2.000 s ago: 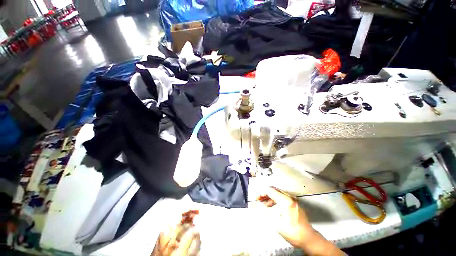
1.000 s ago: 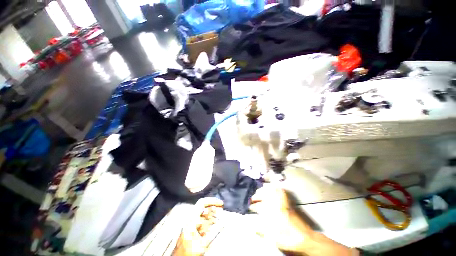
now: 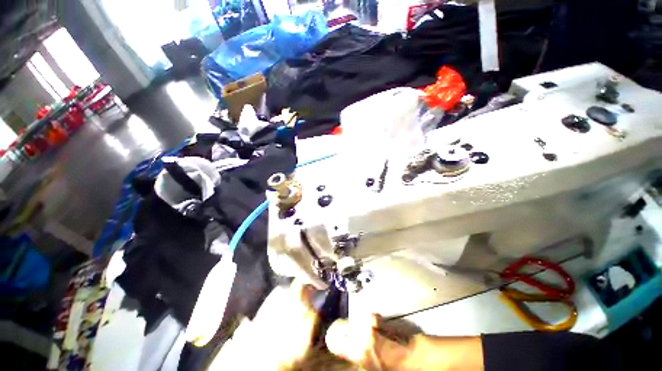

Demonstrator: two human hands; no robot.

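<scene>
The black and grey-white garment [image 3: 174, 253] lies heaped left of the sewing machine head [image 3: 312, 239]. A narrow dark part of it shows below the presser foot area [image 3: 341, 279], between my hands. My left hand [image 3: 272, 330] is at the bottom, left of the needle area, washed out by glare and blurred. My right hand [image 3: 370, 346] is just below and right of the needle area, with fingers bent close to the cloth. Glare hides the fingertips, so I cannot tell whether either hand grips the cloth.
A white bulb shape [image 3: 213, 301] on a blue tube hangs left of the head. Scissors [image 3: 541, 293] with red and yellow-orange loops lie under the machine arm, beside a teal tray [image 3: 628, 297]. Behind are a cardboard box [image 3: 244, 94], black cloth [image 3: 363, 65] and blue plastic [image 3: 265, 47].
The view has tilted and come nearer the machine. Both hands are now close together by the needle area; earlier they were apart, lower on the table. The dark cloth edge has gone under the head.
</scene>
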